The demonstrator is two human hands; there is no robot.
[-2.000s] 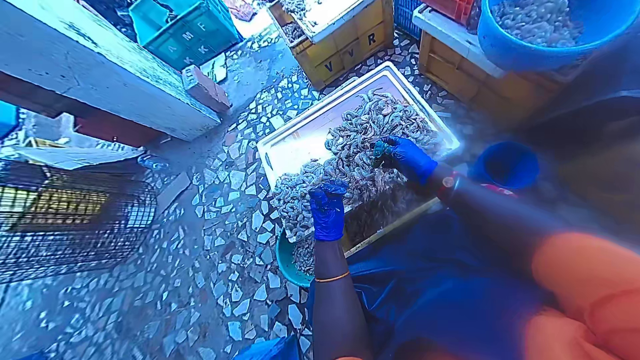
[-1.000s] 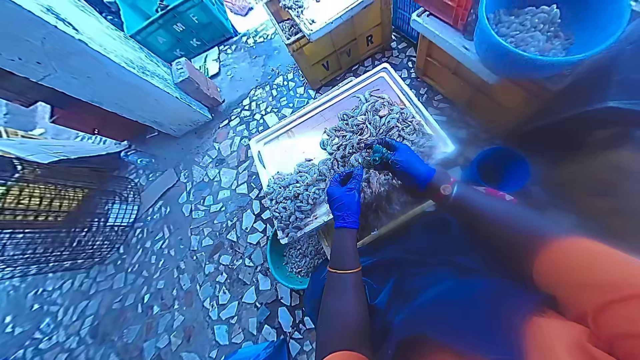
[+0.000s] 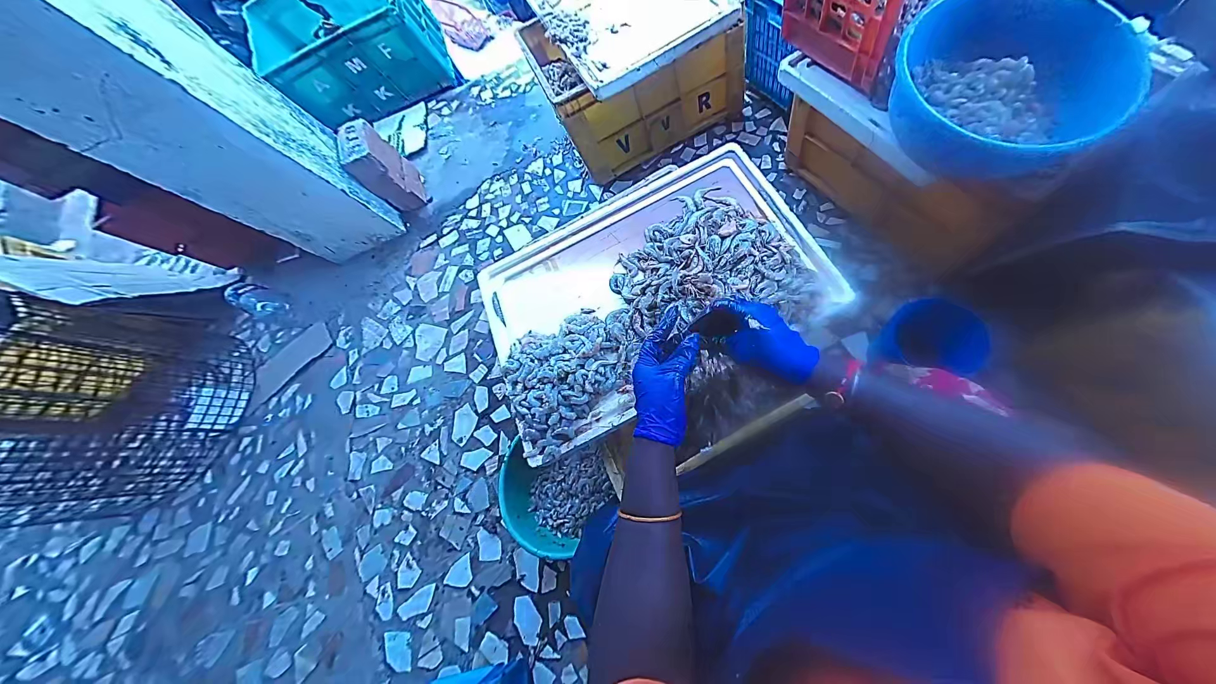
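Observation:
Both of my hands wear blue gloves and meet over the near edge of a white tray. A large heap of shrimp lies on the tray's right part, and a smaller pile of shrimp on its near left part. My left hand has its fingers bent at the fingertips of my right hand. Something small and dark is between the hands, too unclear to name. Below the tray's left corner, a green basin holds more shrimp.
A blue tub with peeled-looking shrimp stands upper right, beside a red crate. Yellow crates and a teal crate stand beyond. A dark blue bucket is right of my right hand. A wire mesh basket sits left.
Two seconds ago my hands were apart, the left over the near left pile and the right at the heap. They have come together at the tray's near edge.

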